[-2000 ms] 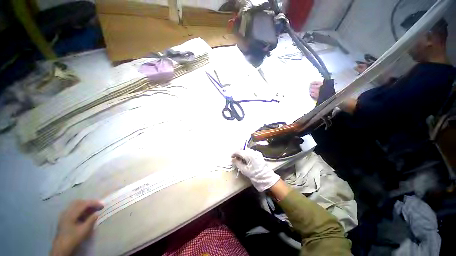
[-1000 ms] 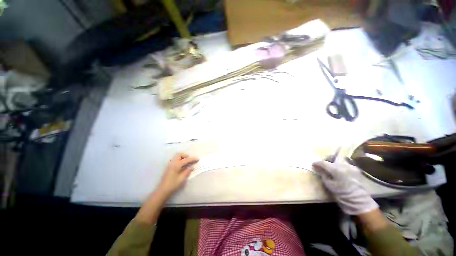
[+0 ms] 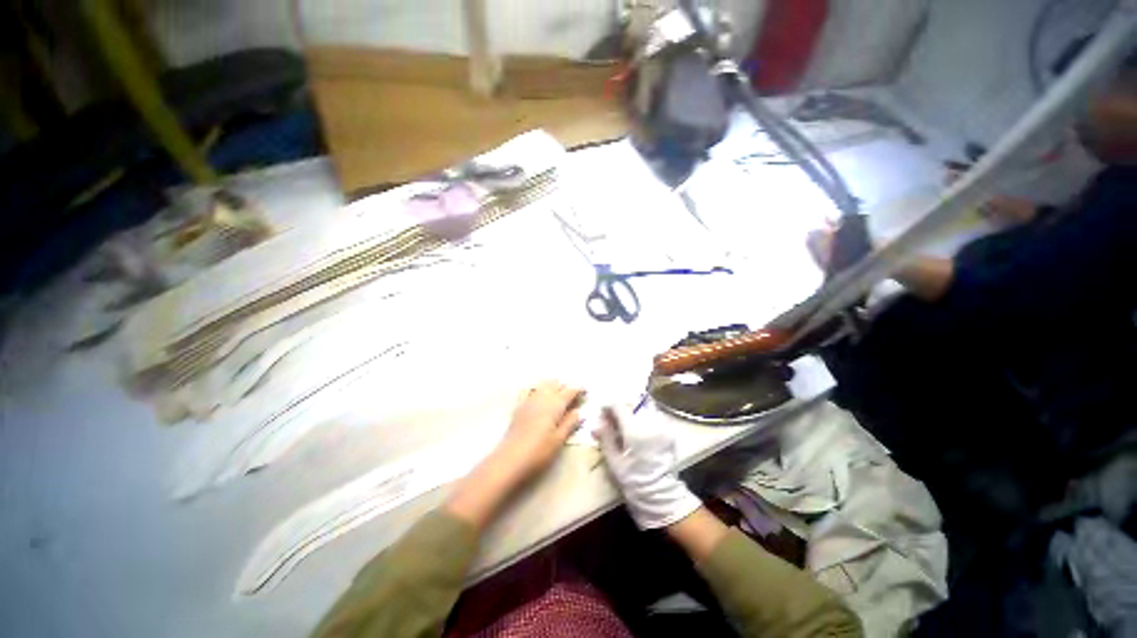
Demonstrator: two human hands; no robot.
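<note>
A long curved off-white strip lies along the near part of the white table, its far end under or beside my hands. My bare left hand lies on the strip's right end, fingers close together. My right hand in a white glove is just right of it at the near table edge, fingertips down by the cloth. Whether either hand grips the cloth is hidden. The steam iron with its orange-brown handle is parked right of my glove.
Black-handled shears lie mid-table. A thick stack of cut pieces with a lilac scrap is at the far left. Loose strips lie before it. Pale cloth hangs below the iron. A person works at the right.
My left hand has moved right along the strip to beside my gloved hand. The strip's left end now lies free. The view has swung back toward the right.
</note>
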